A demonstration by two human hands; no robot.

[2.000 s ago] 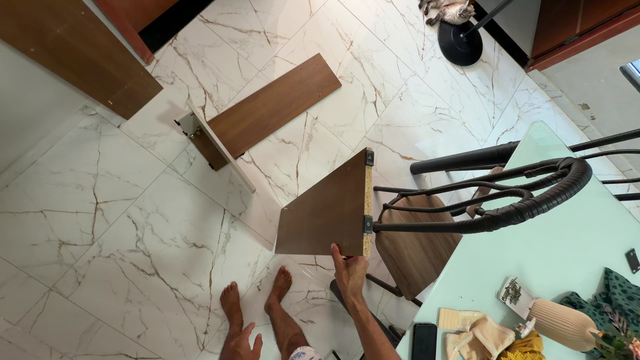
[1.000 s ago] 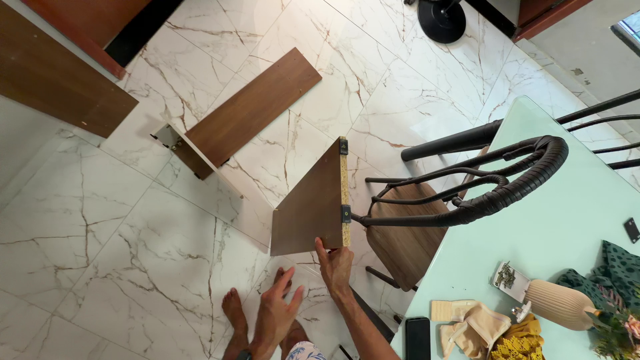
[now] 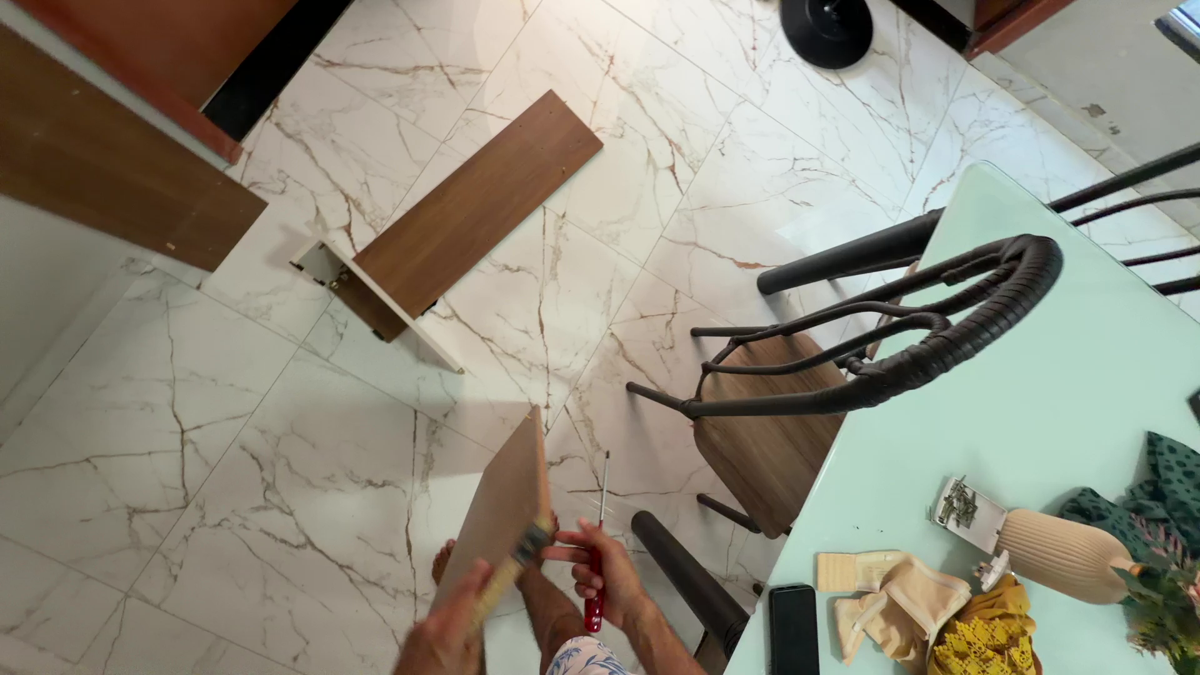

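A brown wooden panel (image 3: 497,511) with a raw particleboard edge and a dark fitting (image 3: 532,542) near its corner stands tilted at the bottom centre. My left hand (image 3: 448,619) grips it by the near edge and is slightly blurred. Just right of the panel, my right hand (image 3: 605,577) holds a screwdriver (image 3: 596,562) with a red handle, its shaft pointing up and away; the fingertips are close to the fitting. On the floor lies a long brown board (image 3: 487,206), and a narrow white panel (image 3: 403,314) with metal fittings stands across its near end.
A wood-seated chair (image 3: 769,422) with a black frame stands by a glass-topped table (image 3: 975,375). On the table are a phone (image 3: 793,630), a small tray of screws (image 3: 966,511), a ribbed vase (image 3: 1064,555) and cloths (image 3: 900,600). A brown panel (image 3: 122,150) is at upper left, a round black base (image 3: 827,28) at top.
The held panel has come down toward my body and turned edge-on. My left hand has taken hold of it; my right hand has let go of it and now has a screwdriver.
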